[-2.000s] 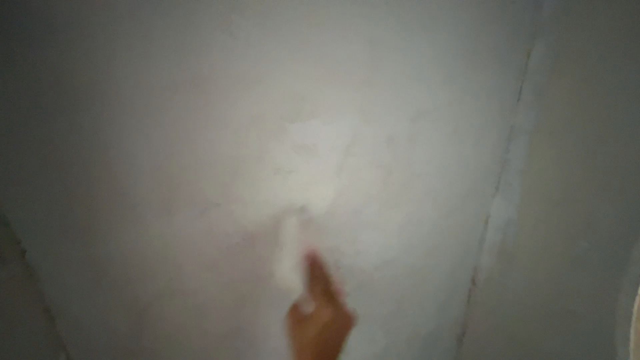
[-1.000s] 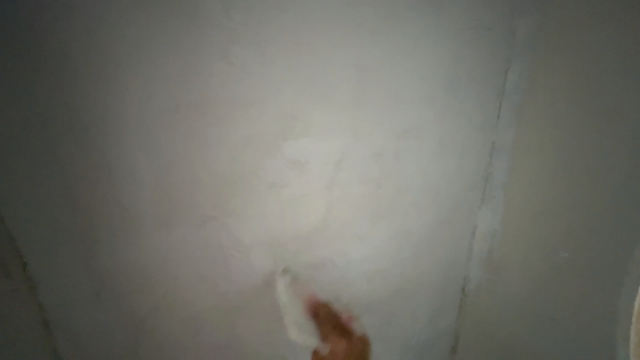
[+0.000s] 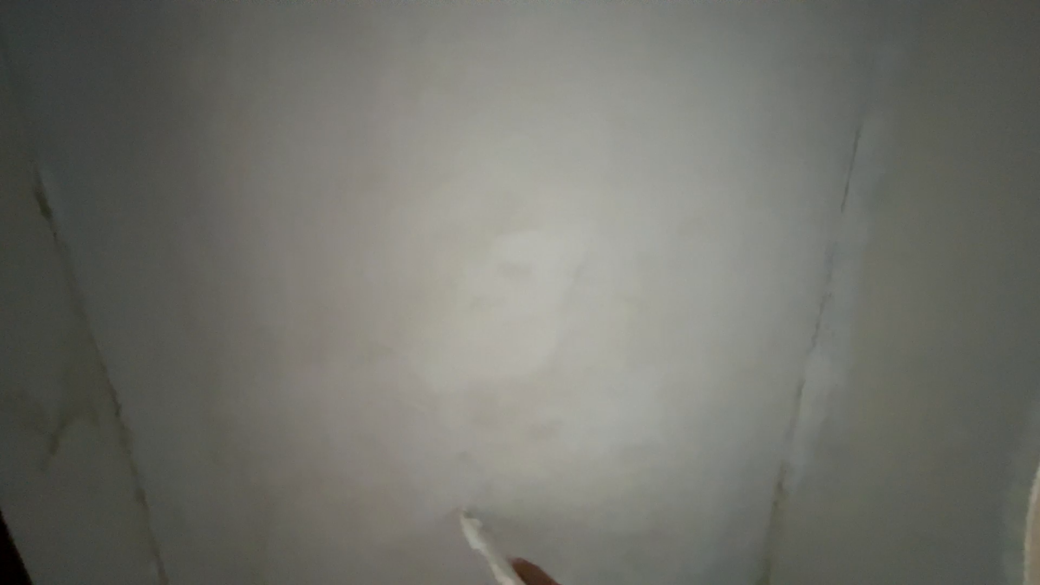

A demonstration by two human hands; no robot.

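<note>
At the bottom edge, just right of the middle, a fingertip of one of my hands [image 3: 534,571] shows beside a narrow pale tool [image 3: 485,543]. The tool looks like a scraper or putty knife seen nearly edge-on; its exact kind is unclear. Its tip points up and left and meets, or comes close to, the grey-white plastered surface [image 3: 520,349]. A lighter smooth patch lies in the middle of that surface, with faint smudges around it. Most of the holding hand is out of frame, and which hand it is cannot be settled for certain; it appears to be the right. No other hand shows.
A cracked seam [image 3: 106,374] runs down the left side, with a brownish stain beyond it. Another thin seam [image 3: 812,341] slants down the right side beside a paler band. A pale curved edge [image 3: 1032,528] shows at the lower right, and the lower left corner is dark.
The hand and the tool have moved down toward the bottom edge, and most of the hand has left the frame. The tool now leans more to the left.
</note>
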